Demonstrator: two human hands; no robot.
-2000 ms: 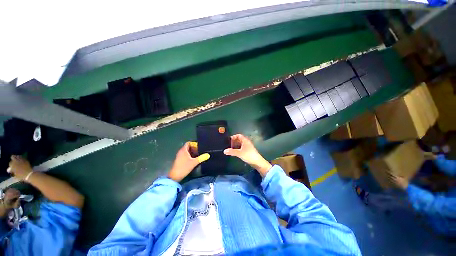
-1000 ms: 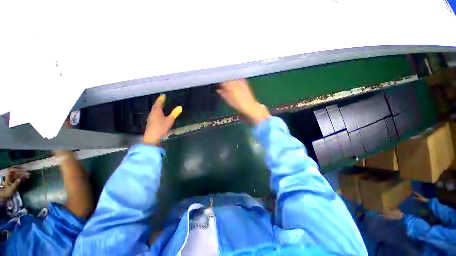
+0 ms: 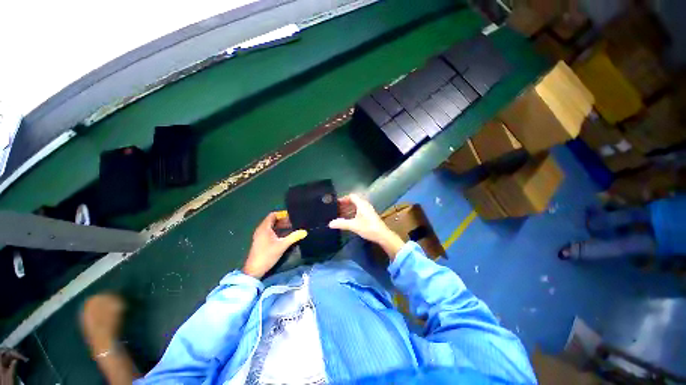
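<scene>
A black retail box [image 3: 311, 201] with a small coppery mark near its upper right lies in front of me at the bench's near edge. A second black piece [image 3: 321, 242] lies against its near side, close to my smock; I cannot tell whether it is a base or a lid. My left hand [image 3: 272, 242], with yellow finger cots, grips the box's left side. My right hand [image 3: 362, 222] grips its right side. The inside of the box is hidden.
Black boxes [image 3: 124, 177] lie on the green belt beyond the worn rail [image 3: 248, 171]. Stacked closed boxes [image 3: 429, 98] stand at upper right. Brown cartons [image 3: 545, 105] stand on the blue floor at right. Another person's blurred hand [image 3: 103, 319] is at lower left. A person's legs show at far right.
Both hands have come back from over the belt to the near bench and now hold a black box. The view has turned, showing more floor at right.
</scene>
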